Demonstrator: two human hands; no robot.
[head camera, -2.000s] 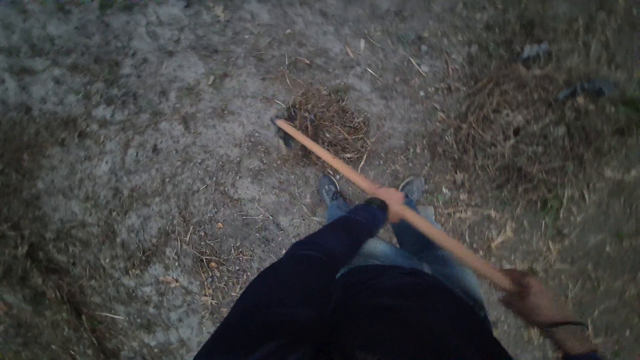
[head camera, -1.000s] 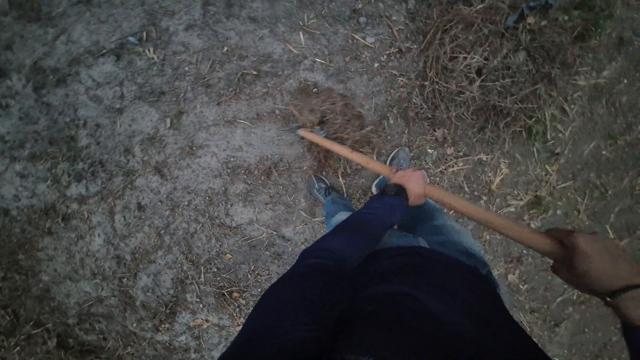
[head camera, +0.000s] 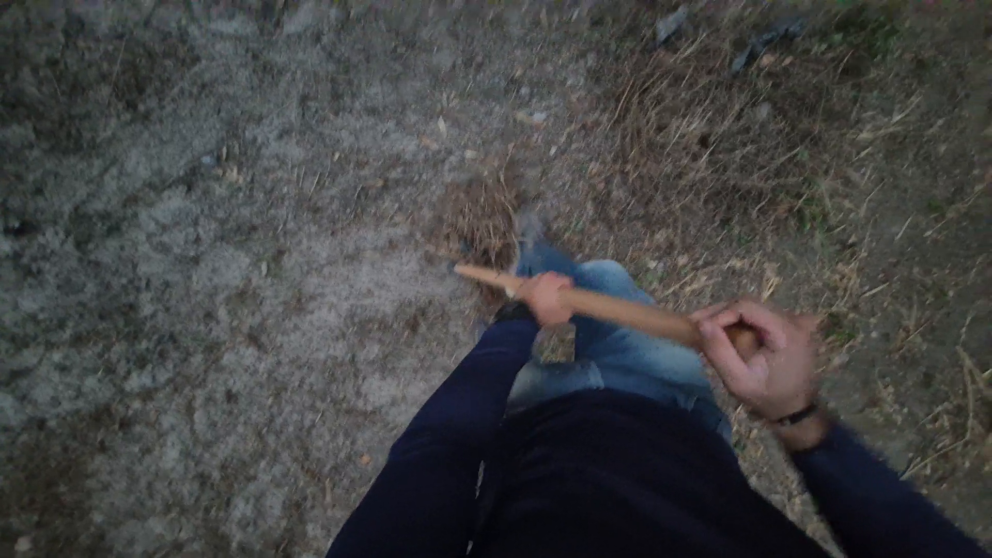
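Note:
A long wooden handle (head camera: 632, 311) slants across the front of my legs, its far end lower left of a clump of dry grass (head camera: 484, 213). My left hand (head camera: 547, 297) is closed round the handle toward that far end, in front of my jeans. Around the near end of the handle curls my right hand (head camera: 763, 353), with a dark band at its wrist. Whatever tool head the handle has is too small and blurred to make out beside the clump.
A larger heap of dry stalks (head camera: 697, 147) lies at the upper right, with dark scraps (head camera: 767, 43) beyond it. Bare greyish soil (head camera: 271, 310) spreads over the left side. One shoe (head camera: 530, 229) shows blurred beside the small clump.
My right hand has come nearer my body and shows its fingers curled round the handle's end. The handle lies at a flatter slant. My feet have shifted, and the legs now overlap in view.

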